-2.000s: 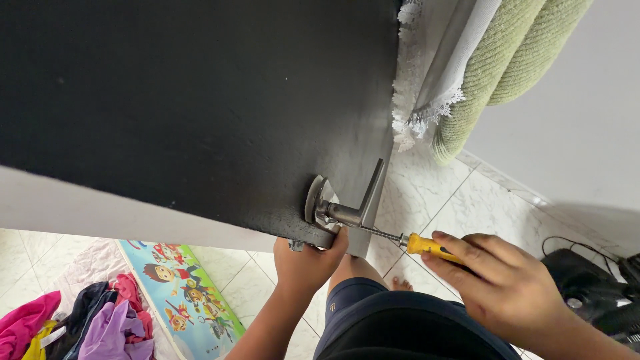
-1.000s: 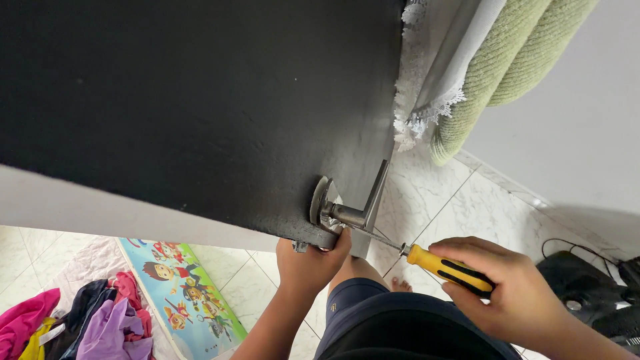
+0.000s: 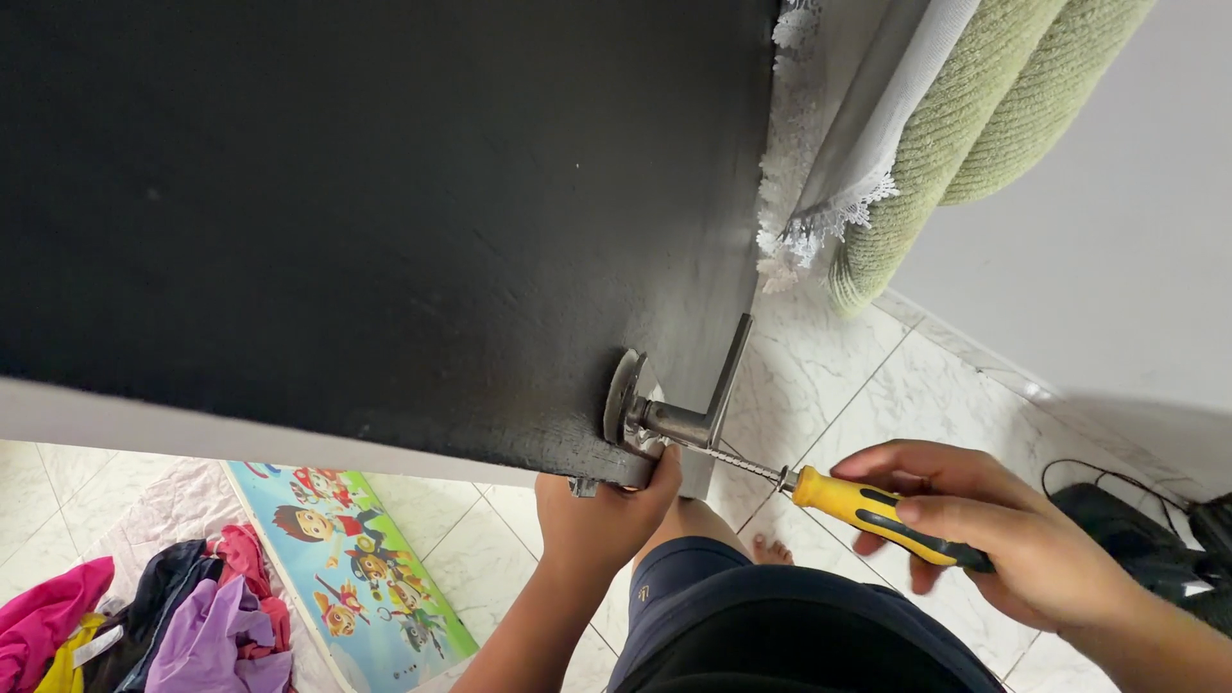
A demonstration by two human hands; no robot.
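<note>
A dark door fills the upper left, with a metal lever handle and round rose near its edge. The rose looks tilted off the door face. My left hand grips the door edge below it, thumb by the rose, beside a metal latch part. In my right hand is a screwdriver with a yellow and black handle. Its shaft points to the underside of the rose; the tip's exact contact is hidden near my left thumb.
Green towels and a lace-edged white cloth hang at upper right. On the marble-look tiled floor at lower left are clothes and a cartoon-printed board or mat. A black object with a cable lies at right.
My right hand has shifted its hold on the screwdriver handle, and the handle has turned about its shaft. My left hand stays at the door edge.
</note>
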